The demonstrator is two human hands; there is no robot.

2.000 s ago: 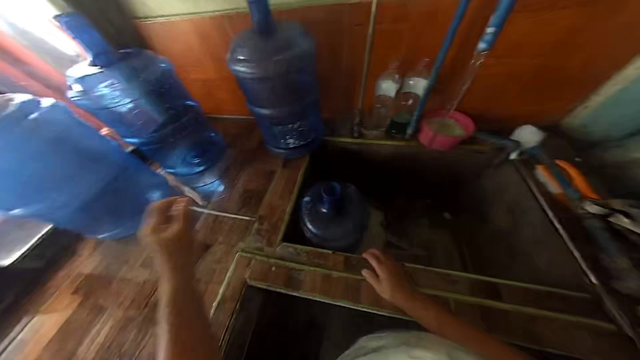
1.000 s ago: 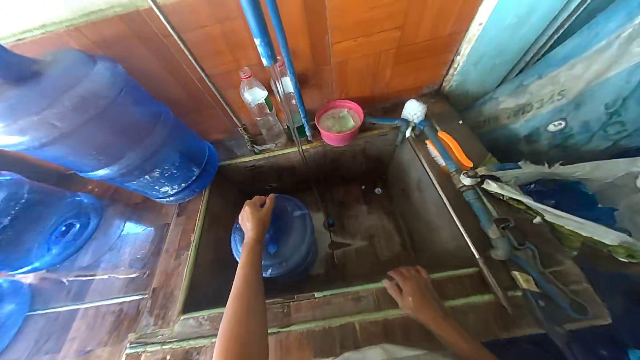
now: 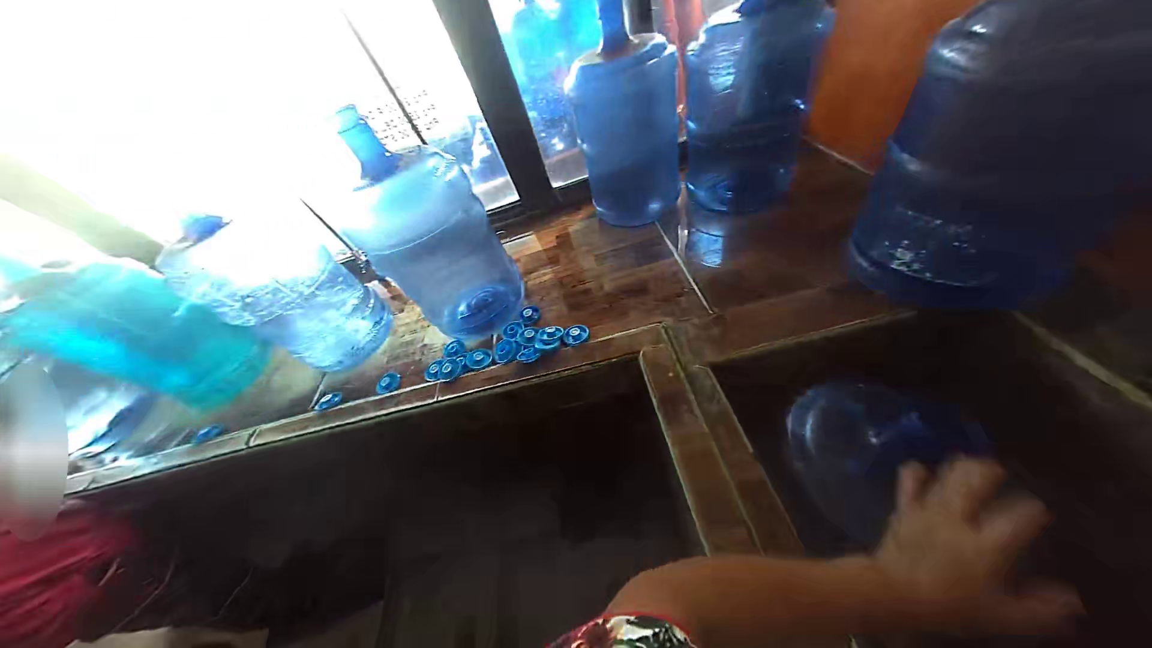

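Note:
My left hand [image 3: 967, 531] reaches in from the bottom with its fingers spread, blurred by motion, over the near side of a blue water jug [image 3: 850, 441] in the right basin. It appears to hold nothing; whether it touches the jug I cannot tell. My right hand is out of view. A large blue jug [image 3: 972, 180] stands on the tiled ledge behind that basin. Several loose blue bottle caps [image 3: 526, 337] lie along the ledge at the centre, beside a pale blue jug [image 3: 432, 238].
More blue jugs [image 3: 625, 135] stand on the ledge by the window, and a turquoise jug [image 3: 135, 324] is at the left. A tiled divider [image 3: 706, 441] separates the two dark basins. Red cloth [image 3: 63, 567] shows at the lower left.
The view has swung far to the left, bringing the caps and window jugs into sight. My right hand has left the view. My left hand, closed near the jug's neck a second ago, now has spread fingers.

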